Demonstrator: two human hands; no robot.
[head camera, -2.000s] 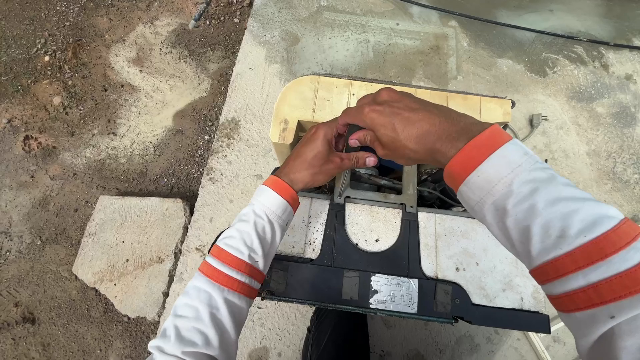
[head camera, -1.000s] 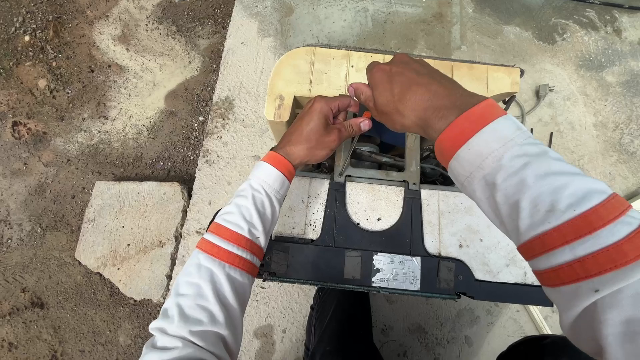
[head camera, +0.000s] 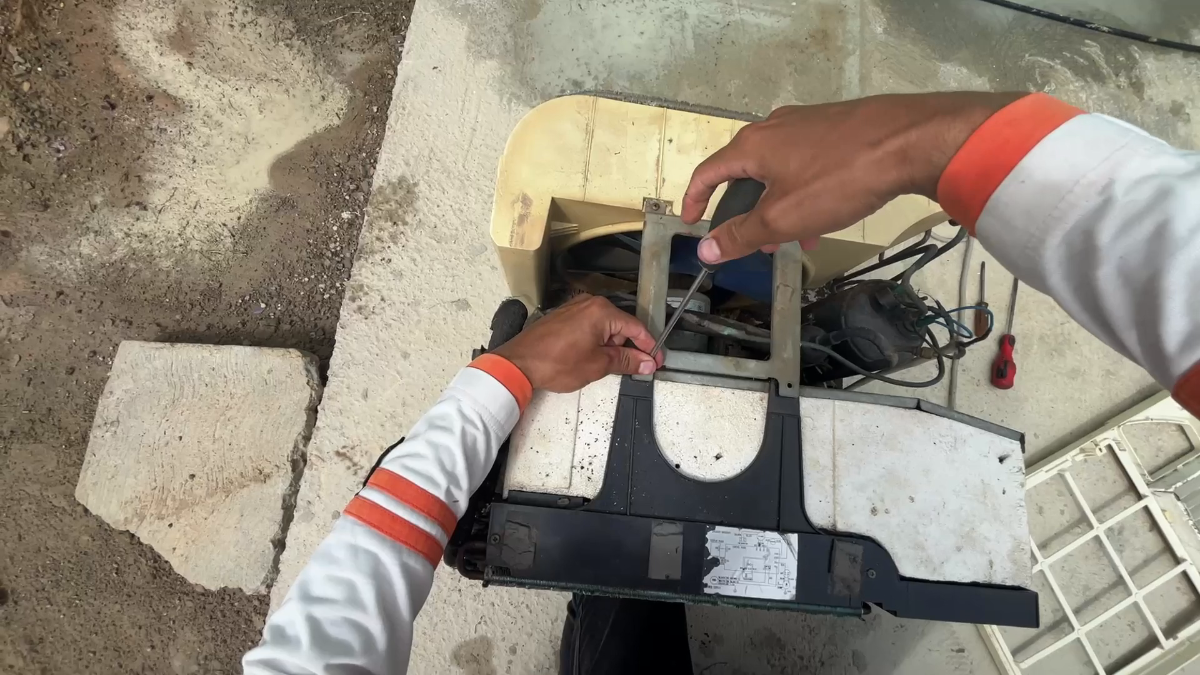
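My right hand (head camera: 797, 178) holds a screwdriver (head camera: 698, 281) by its black handle, the shaft slanting down to the left. At the lower left corner of a metal bracket (head camera: 786, 323), my left hand (head camera: 600, 342) pinches near the shaft's tip, thumb and forefinger together; the tip and any screw there are hidden. The bracket spans an opened window air conditioner, between its cream plastic housing (head camera: 623, 150) and a black plastic frame (head camera: 717, 487) over white foam panels (head camera: 914, 483). Beneath it, the blue fan (head camera: 745, 277) shows partly.
Right of the bracket sit a dark compressor (head camera: 867, 323) and wiring. A red-handled screwdriver (head camera: 1004, 361) lies on the concrete slab, above a cream plastic grille (head camera: 1106, 534). A broken concrete piece (head camera: 202, 459) lies on the dirt at left. A black cable (head camera: 1097, 26) crosses the top right.
Both hands were together above the bracket's upper left part; now my left hand is at its lower left corner. The screwdriver shaft now points down to that corner, with my right hand on the handle.
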